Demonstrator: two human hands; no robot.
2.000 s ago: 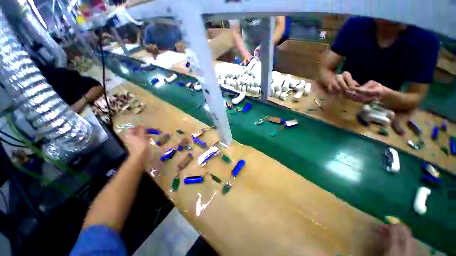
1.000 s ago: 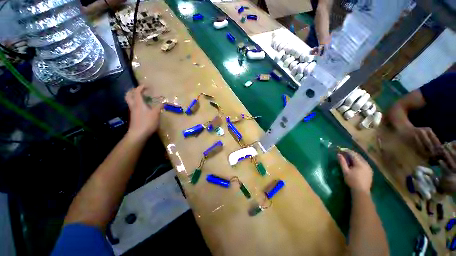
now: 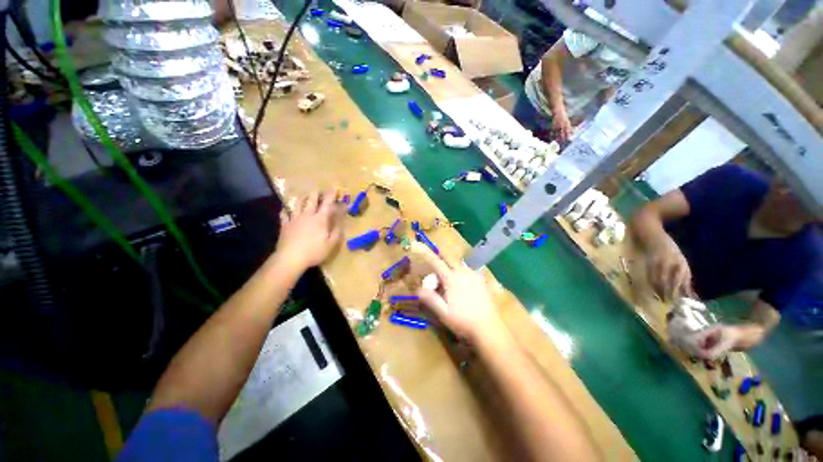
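My left hand (image 3: 311, 231) lies low at the bench's left edge, fingers spread, covering what is beneath; a bit of blue shows at its fingertips. My right hand (image 3: 462, 302) reaches over the assemblies, a small white patch (image 3: 430, 281) by its thumb; whether it grips anything is unclear. Blue battery cells (image 3: 363, 240) with thin wires and green circuit boards (image 3: 369, 318) lie between and around the hands. Another blue cell (image 3: 409, 320) lies just left of my right wrist. Several parts are hidden under the right hand and forearm.
The green belt (image 3: 605, 361) runs beyond the brown bench (image 3: 406, 379), carrying blue cells and white housings (image 3: 397, 84). A white metal post (image 3: 550, 180) stands at the bench's far edge. A silvery duct (image 3: 171, 72) hangs left. Two people work across the belt beside piled white housings (image 3: 519, 155).
My right hand has come from over the belt to the bench assemblies, where the white housing lay. My left hand has moved slightly right, over the nearby blue cell. Some cells and boards have shifted.
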